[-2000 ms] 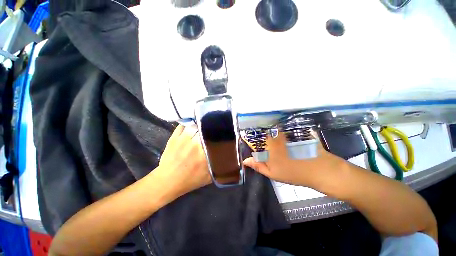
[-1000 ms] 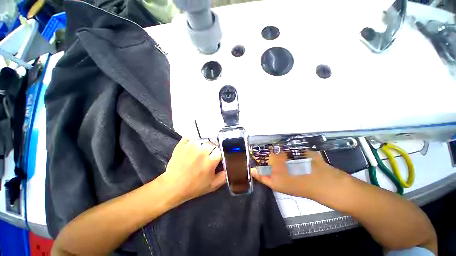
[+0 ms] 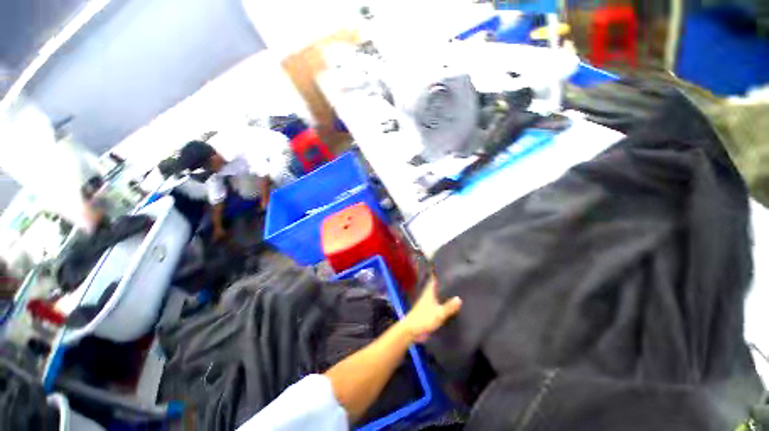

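Note:
The dark grey garment [image 3: 590, 252] lies in large folds over the white table and hangs over its edge at the right of the view. A pale stitch line shows near its bottom. My left hand [image 3: 434, 313] is at the garment's left edge, with thumb and fingers apart. It touches or nearly touches the cloth; blur hides which. My right hand is out of the picture.
A blue crate holds a dark cloth heap [image 3: 278, 337] at lower left. A red stool [image 3: 350, 231] and another blue crate [image 3: 287, 210] stand behind it. A person [image 3: 240, 168] sits further back. A grey-white machine [image 3: 447, 114] stands on the table.
The view has swung far left, away from the machine head and scissors. My left hand has left the needle area and reached to the garment's outer edge. My right hand has gone out of view.

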